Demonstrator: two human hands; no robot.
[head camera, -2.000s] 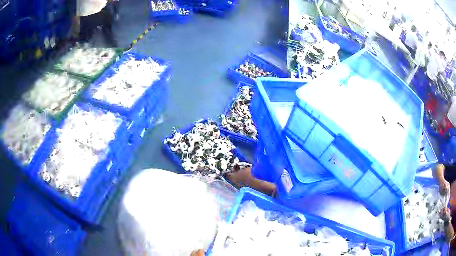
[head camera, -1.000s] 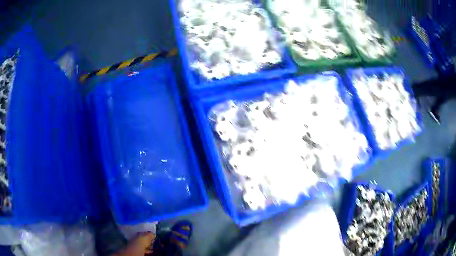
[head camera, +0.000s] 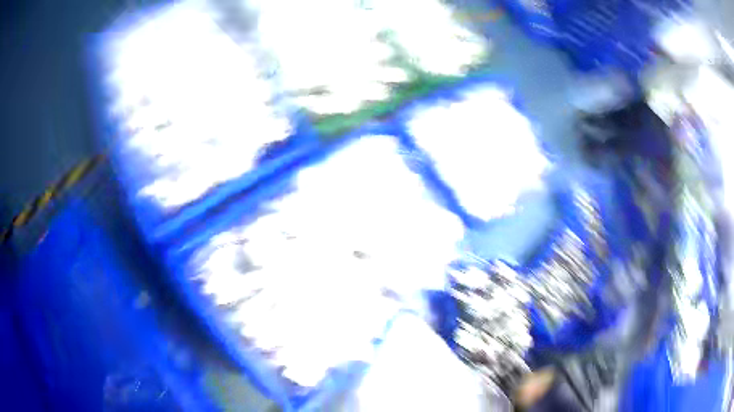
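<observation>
The view is strongly blurred. A blue tote (head camera: 181, 278) full of white bagged parts (head camera: 338, 257) lies nearest in front of me. A large smooth white shape (head camera: 426, 374) covers its lower right corner; I cannot tell what it is. A small skin-coloured patch (head camera: 533, 386) shows at the bottom edge, right of that shape. It may be part of my right hand, but no fingers or held thing can be made out. My left hand is not in view.
More filled blue totes adjoin at the upper left (head camera: 96, 88) and right (head camera: 551, 153), with green-rimmed totes (head camera: 354, 121) behind. Dark-and-white loose parts (head camera: 491, 310) lie at lower right. Yellow-black floor tape (head camera: 56, 191) and a blue tote (head camera: 72, 306) are at left.
The view has swung right from the last frame. The filled totes have shifted left, the empty blue tote is mostly out of the picture, and the loose parts at right show nearer the middle.
</observation>
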